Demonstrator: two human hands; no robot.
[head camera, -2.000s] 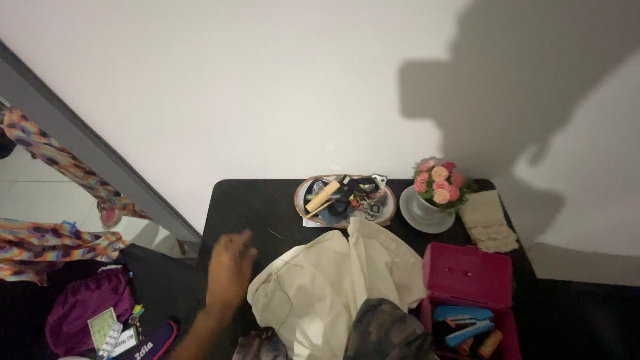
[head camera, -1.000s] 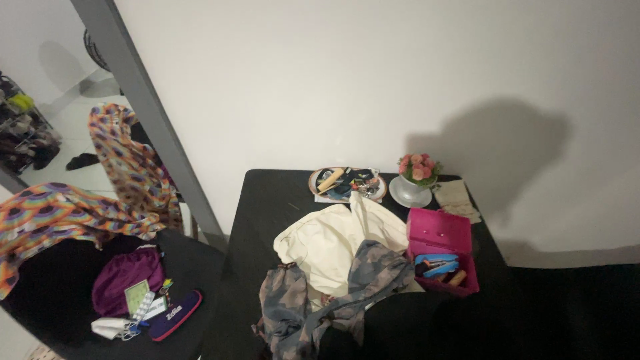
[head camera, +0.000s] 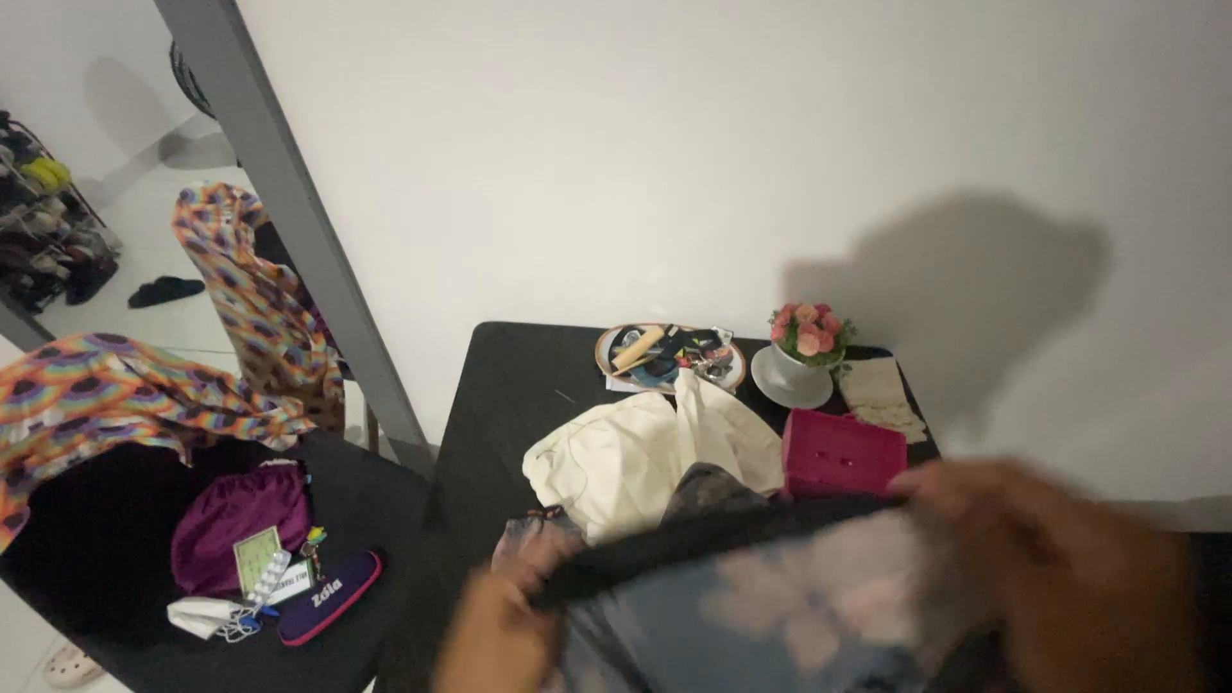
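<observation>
A blue-grey cloth with a pale floral print and a dark band (head camera: 770, 597) is stretched between my two hands, close to the camera and blurred. My left hand (head camera: 505, 621) grips one end of the band at the lower middle. At the other end, my right hand (head camera: 1039, 549) pinches the band's corner. Behind it, a cream cloth (head camera: 606, 462) lies crumpled on the black table (head camera: 500, 385), with part of a dark patterned fabric (head camera: 712, 486) against it. The magenta plastic box (head camera: 842, 452) stands just beyond my right hand; its lower part is hidden.
An oval tray (head camera: 736, 375) of small items, a potted flower arrangement (head camera: 808, 332) on a saucer and a folded beige cloth (head camera: 876, 390) line the table's back. On the black chair (head camera: 337, 481) at left lie a purple drawstring bag (head camera: 207, 529), a dark pouch (head camera: 332, 602) and a rainbow-print cloth (head camera: 115, 385).
The floral cloth lay on the table one second ago; now it is raised and spread between both hands. Both hands have come into view since then.
</observation>
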